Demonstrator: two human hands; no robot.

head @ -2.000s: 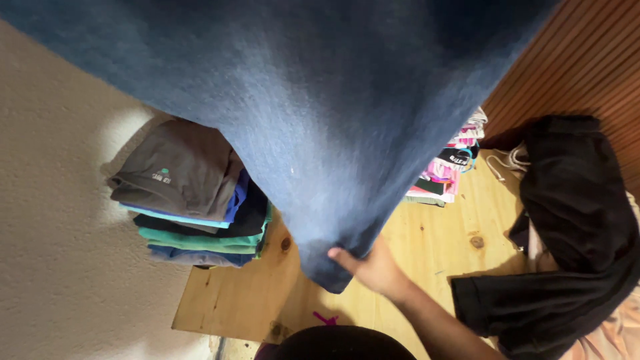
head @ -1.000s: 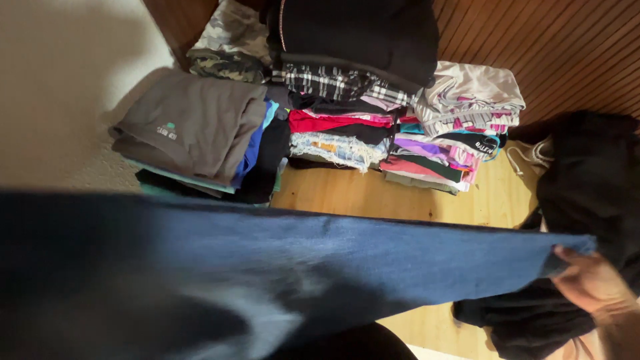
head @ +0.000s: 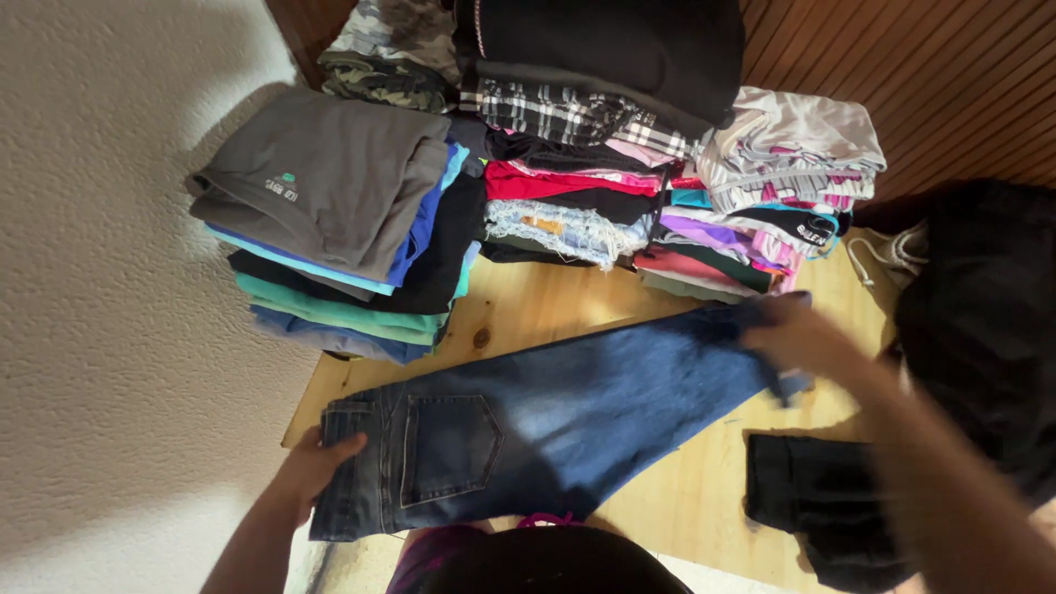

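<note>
A pair of blue denim jeans (head: 569, 404) stretches across the wooden surface, doubled lengthwise, with a back pocket facing up. At its waistband on the left, my left hand (head: 318, 462) grips the edge, thumb on top. My right hand (head: 792, 330), blurred, is at the other end of the jeans, holding the leg part; its fingers are partly hidden. Just beyond the jeans stand a stack of folded shirts with a grey one on top (head: 330, 181) and a stack with frayed denim shorts (head: 565, 231).
A pale wooden surface (head: 685, 495) lies beneath. Folded black garments (head: 610, 49) top the middle stack, patterned light clothing (head: 792, 148) the right one. Black clothing (head: 982, 330) lies loose at the right. A textured wall (head: 148, 330) borders the left, ribbed wood panelling (head: 932, 91) the back.
The jeans' leg end, held out at the right a second ago, is now farther in and folded back. The waistband and my left hand have come into view.
</note>
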